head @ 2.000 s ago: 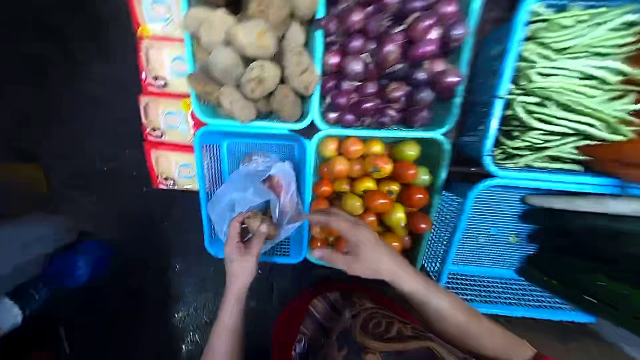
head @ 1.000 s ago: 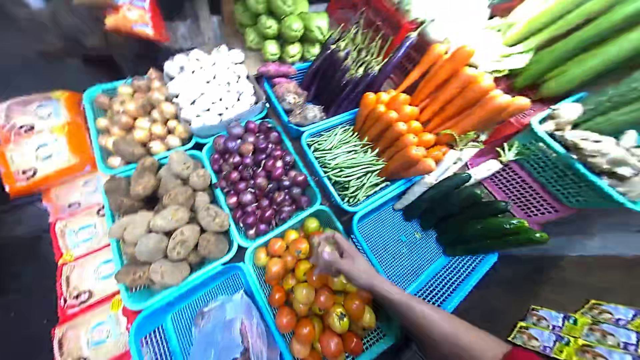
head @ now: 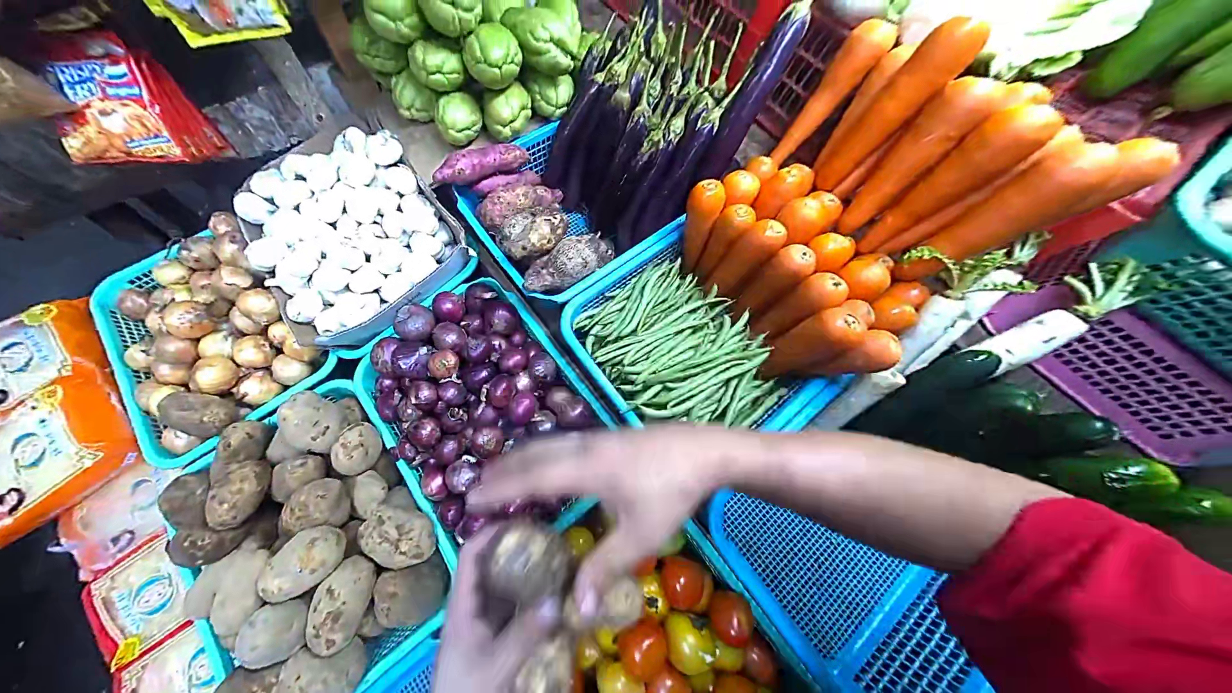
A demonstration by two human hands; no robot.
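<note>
My left hand (head: 481,606), low in the view and blurred, holds a brown, rough-skinned root vegetable (head: 525,563). More brown pieces (head: 616,602) lie close against it; whether that hand holds them too is unclear. Above is my right hand (head: 626,481), its fingers spread over the near end of the red onions (head: 462,385). Its lower fingertips reach down close to the brown pieces, and contact is hard to tell. Both hands partly cover the basket of red and yellow tomatoes (head: 683,616). Potatoes (head: 308,558) fill the basket to the left.
Brown onions (head: 212,337), white eggs (head: 346,231), green beans (head: 674,346), carrots (head: 818,269), eggplants (head: 645,144) and chayotes (head: 481,58) stand beyond. Right of the tomatoes is a blue mesh basket (head: 818,568), beside cucumbers (head: 1059,443). Packaged goods (head: 58,414) line the left.
My right hand has moved from over the tomatoes toward the red onions. My left hand, out of view one second ago, shows again; two seconds ago it was at the plastic bag. The view has shifted.
</note>
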